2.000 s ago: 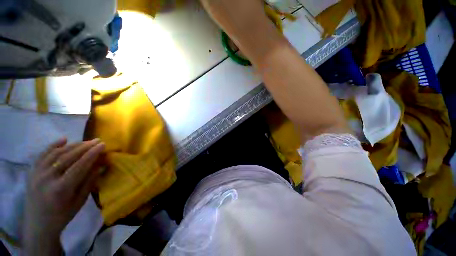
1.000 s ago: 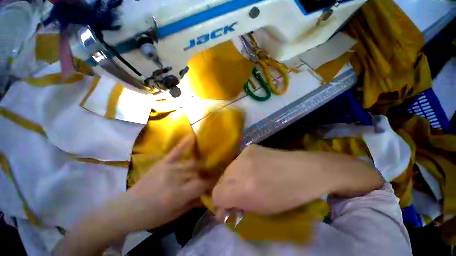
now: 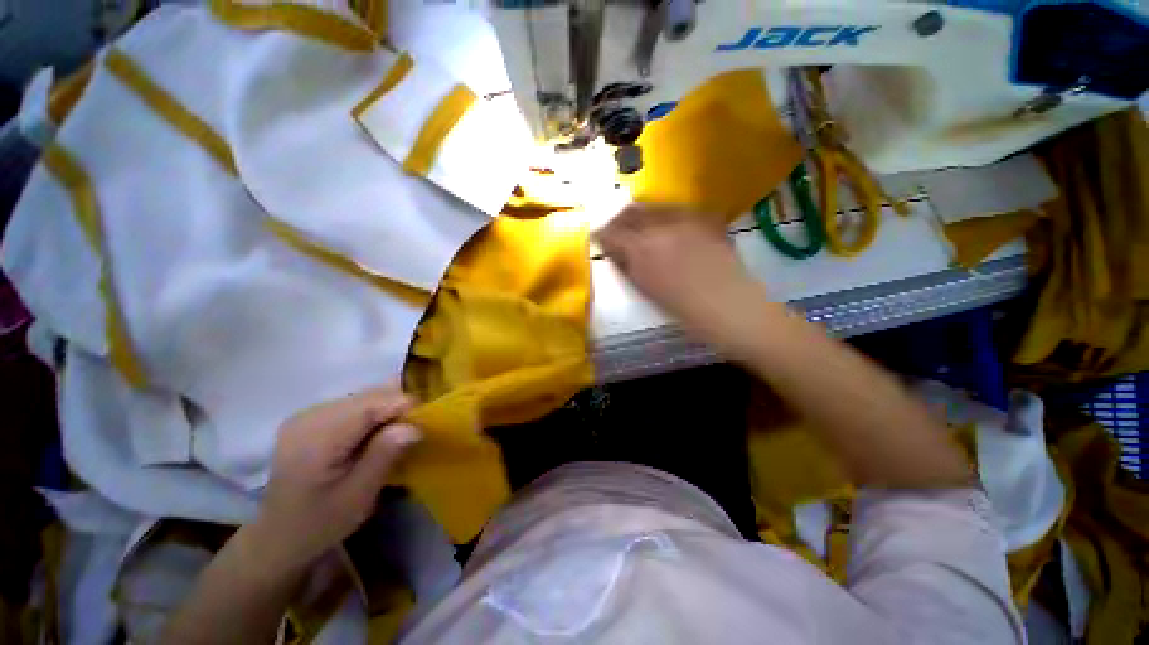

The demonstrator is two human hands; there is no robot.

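Note:
A mustard-yellow garment piece runs from under the presser foot down over the front edge of the table. My left hand pinches its lower left edge between thumb and fingers. My right hand is blurred, just right of the needle area beside the piece's upper end; its fingertips are hard to make out, and I cannot tell if they hold anything. Joined white panels with mustard bands spread left of the needle. The sewing machine with "JACK" lettering stands above, its light glaring on the needle area.
A loose mustard piece lies under the machine arm. Scissors with green and yellow-orange handles lie right of it. Mustard fabric hangs at the right, above a blue crate. The table's silvery front edge runs across.
The view has shifted, showing more of the left side. My right hand has moved from the lower fabric up beside the needle. My left hand has moved down to the piece's lower left edge.

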